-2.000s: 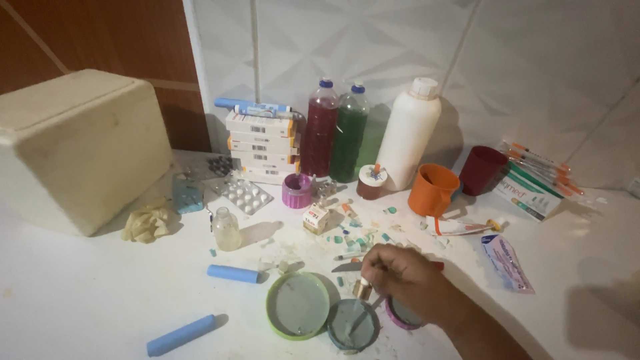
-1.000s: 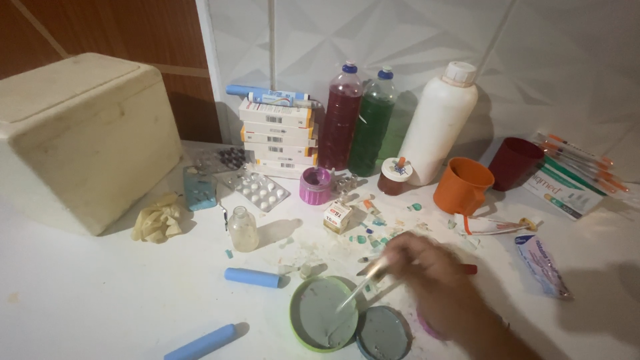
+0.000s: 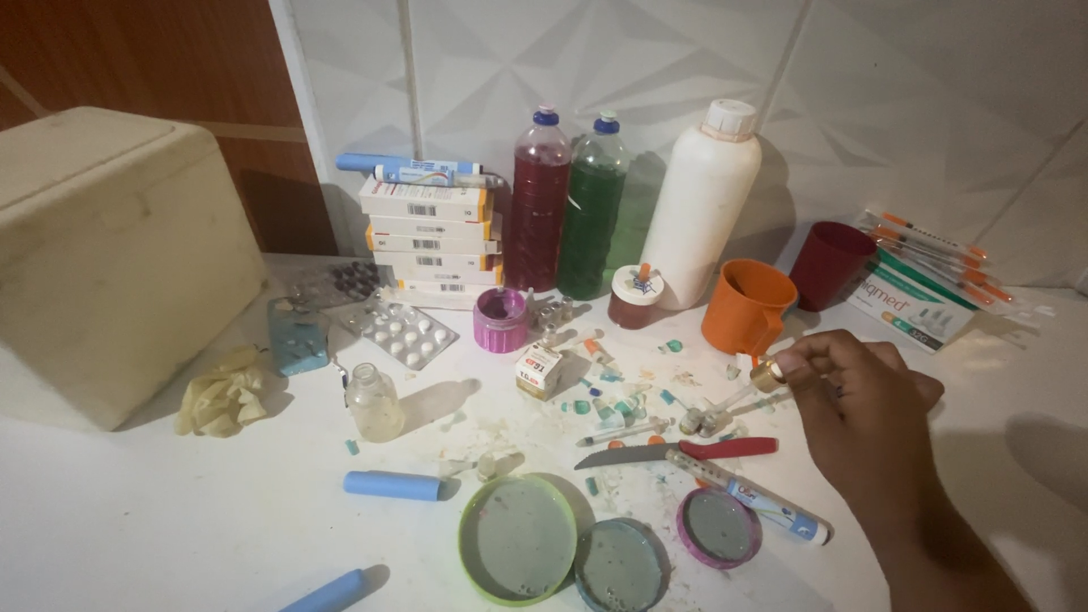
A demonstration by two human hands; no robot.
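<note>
My right hand [image 3: 858, 408] pinches a dropper with a gold-coloured collar [image 3: 769, 374] between thumb and fingers, its clear tube pointing down and left above small glass vials [image 3: 701, 421]. Below and left of the hand lie a red-handled knife [image 3: 731, 446] and a blue-and-clear injector pen [image 3: 765, 506]. Three shallow round lids hold greyish liquid: a green-rimmed one [image 3: 518, 540], a blue-grey one [image 3: 620, 568] and a purple one [image 3: 719, 527]. A small open glass bottle [image 3: 374, 404] stands to their upper left. My left hand is out of view.
An orange mug [image 3: 748, 306], a dark red cup [image 3: 833, 265], a white bottle [image 3: 705, 204], red [image 3: 541, 212] and green [image 3: 592, 221] liquid bottles and stacked boxes [image 3: 429, 242] line the back. A foam box [image 3: 119, 255] stands left. Blister packs [image 3: 408, 331], syringes and capsule pieces lie about.
My right hand has moved the dropper from over the green-rimmed lid up and to the right, near the orange mug. The knife and purple lid now show more fully.
</note>
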